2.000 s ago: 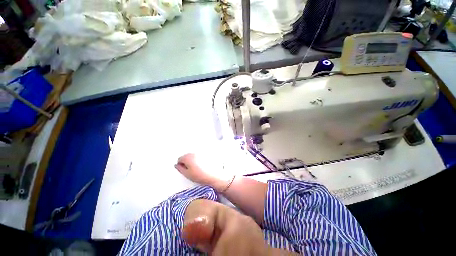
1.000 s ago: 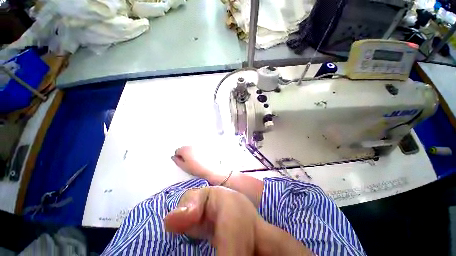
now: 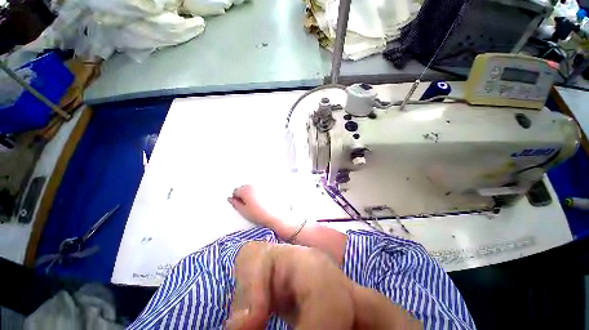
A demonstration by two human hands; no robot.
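My right hand (image 3: 244, 201) rests on the white table (image 3: 213, 142), left of the needle area; its forearm comes from the right striped sleeve. Its fingers are loosely bent, with a small gap and nothing visible in them. My left hand (image 3: 290, 280) is large and blurred close to the camera, its fingers bent and partly apart, holding nothing visible; it covers part of the striped clothing. The cream sewing machine (image 3: 413, 155) stands to the right. Its presser foot area (image 3: 326, 180) is brightly lit, and no cloth can be made out in the glare.
Large scissors (image 3: 84, 238) lie in the blue tray (image 3: 116, 167) at left. Dark metal arms (image 3: 345, 201) lie right of the needle. A control panel (image 3: 511, 80) sits above the machine head. Cream cloth (image 3: 152, 32) is heaped on the grey-green bench (image 3: 258, 48) behind.
The view has shifted slightly. My left hand has turned, and its fingertip now points lower than before. My right hand stays at nearly the same place on the table.
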